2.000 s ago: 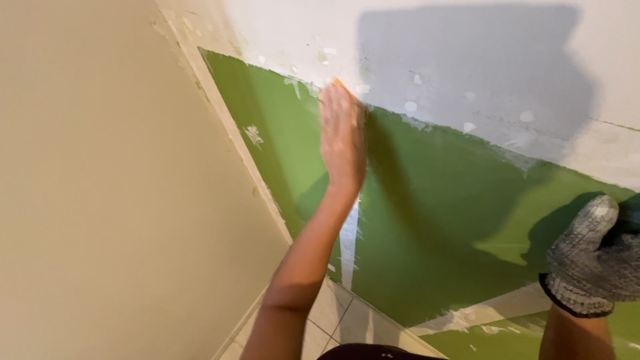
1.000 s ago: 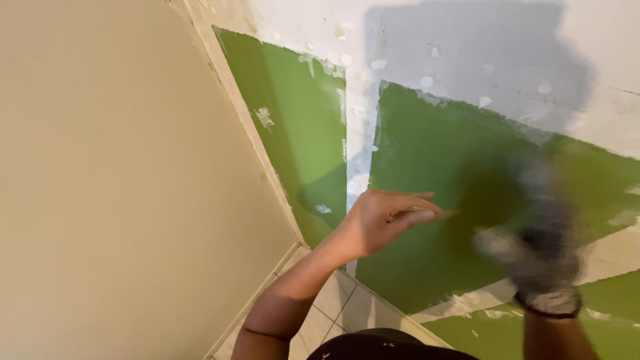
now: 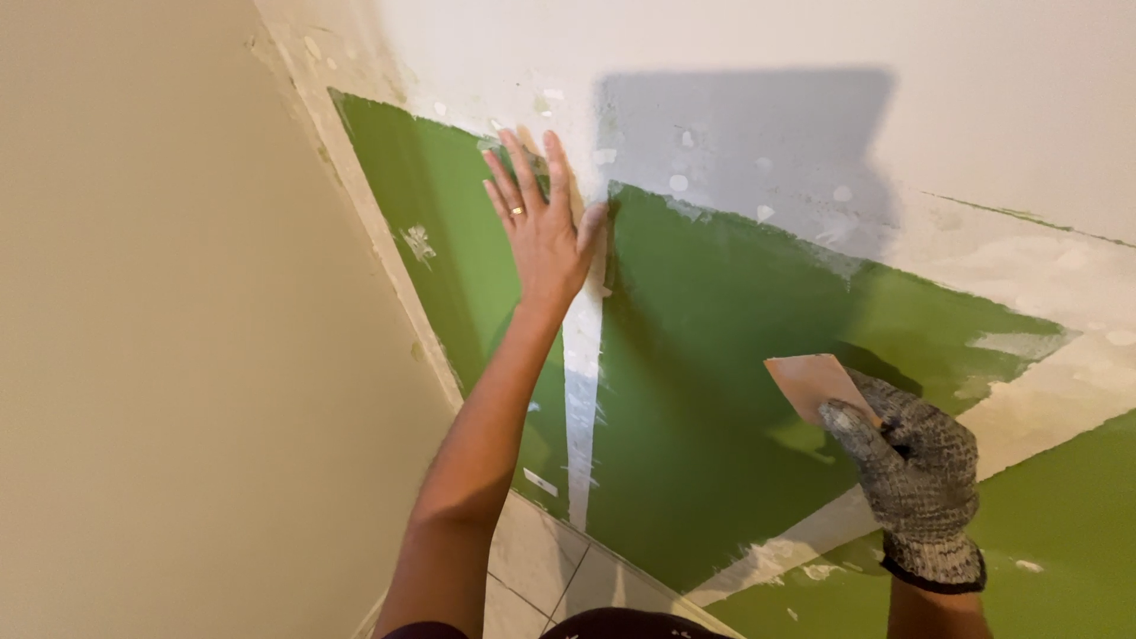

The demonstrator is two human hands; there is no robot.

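My bare left hand (image 3: 552,235), with a ring on one finger, lies with its fingers spread against the wall, over the top of a white filled joint strip (image 3: 582,399) between green panels. It holds nothing. In my right hand (image 3: 914,461), in a grey knit glove, is a folded piece of orange-tan sandpaper (image 3: 816,386), pinched between thumb and fingers in front of the green wall panel (image 3: 710,319). White compound (image 3: 745,133) covers the wall above the green, with several small lighter patches.
A plain beige wall (image 3: 177,311) meets the green and white wall at a corner on the left. A small white plate (image 3: 540,482) sits low on the green part. Pale floor tiles (image 3: 550,568) show at the bottom. A second pale joint strip (image 3: 799,537) slants at lower right.
My left hand was bent low in front of the strip a second ago and is now higher, spread on the wall. The gloved right hand, blurred then, now shows the sandpaper clearly.
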